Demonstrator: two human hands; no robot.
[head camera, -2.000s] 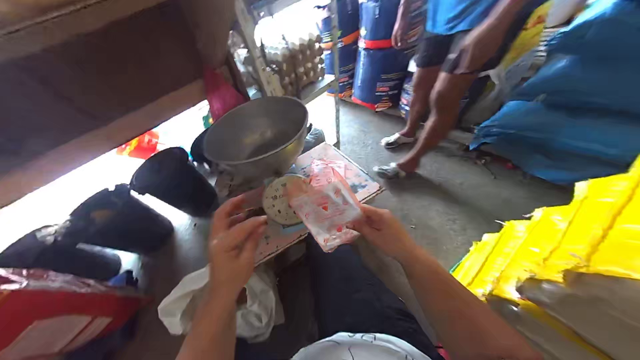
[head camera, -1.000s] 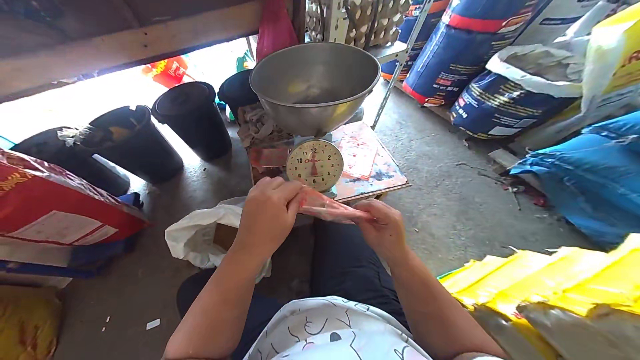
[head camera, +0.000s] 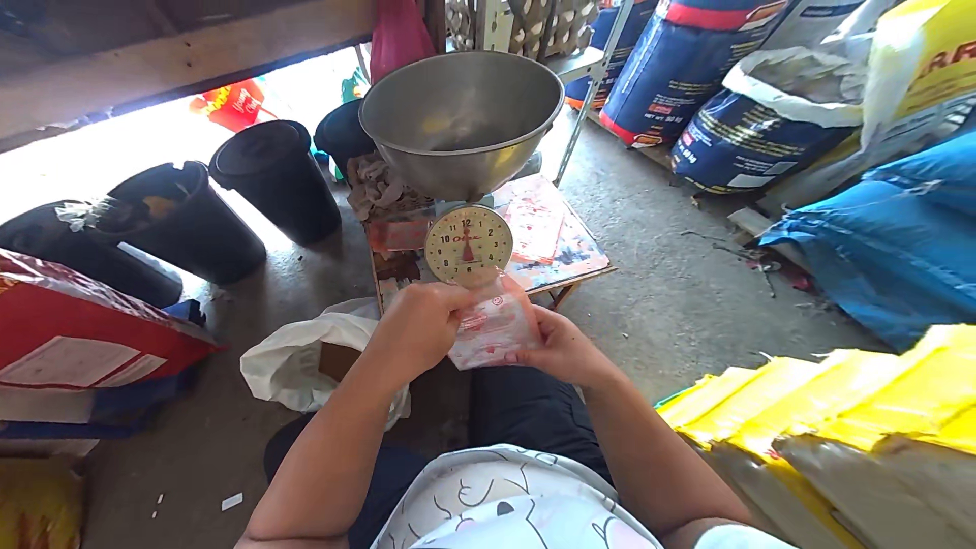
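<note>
A clear plastic bag with red print is held between my two hands, in front of the scale. My left hand pinches its upper left edge. At its lower right side, my right hand grips it with thumb and fingers. Just beyond is a dial scale with a round white face, carrying a wide metal bowl. The scale rests on a small paint-stained table. More red-printed plastic bags lie flat on the table, right of the dial.
Black buckets line the left side. A white sack, folded open, stands by my left leg. Blue feed sacks are behind at right, with blue sacking nearer. Stacked yellow packs fill the lower right; a red package is left.
The person seen standing beyond the table two seconds ago is out of view. The bag, stretched flat between my hands one second ago, now hangs with its printed face showing. The view has shifted.
</note>
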